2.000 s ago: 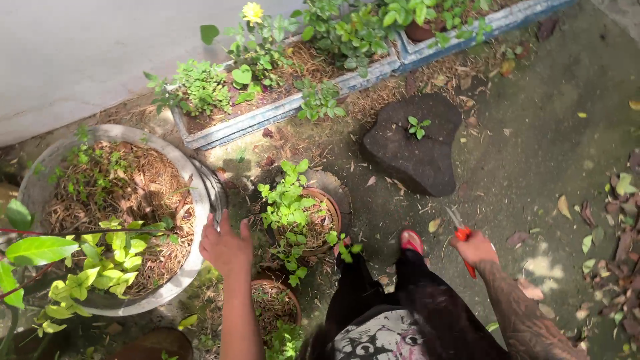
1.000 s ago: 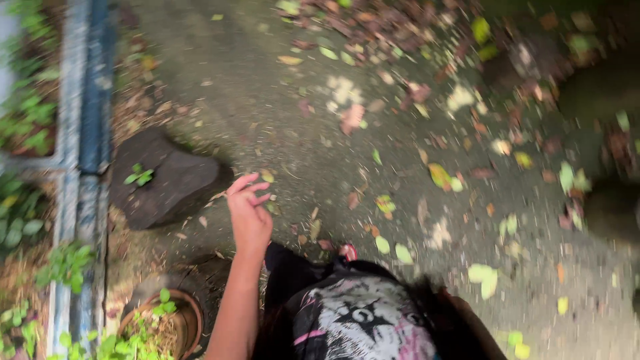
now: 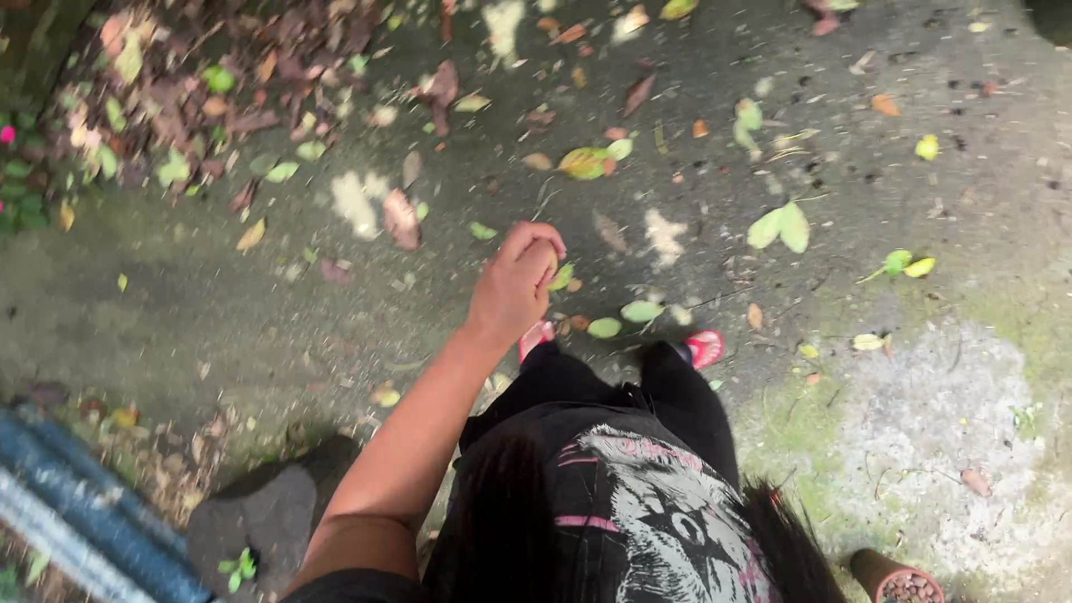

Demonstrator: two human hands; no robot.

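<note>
My left hand (image 3: 521,280) is held out in front of my body, over the concrete ground, its fingers curled inward. Nothing can be made out between the fingers, though their inner side is partly hidden. Beyond it lie scattered green, yellow and brown leaves, with a two-lobed pale green leaf (image 3: 780,227) to its right. My feet in red sandals (image 3: 705,348) stand below the hand. My right hand is out of view, and the red-handled tool seen earlier does not show.
A dark flat-topped stone (image 3: 255,528) with a small green sprig (image 3: 240,569) stands at the lower left, beside a blue and white painted planter edge (image 3: 84,511). Dry leaves are heaped at the upper left (image 3: 243,75). A terracotta pot of pebbles (image 3: 900,578) is at the lower right.
The view has swung round strongly from the planters to the leafy ground. My left hand's spread fingers have curled in. My right hand, earlier holding a red-handled tool, has left the view.
</note>
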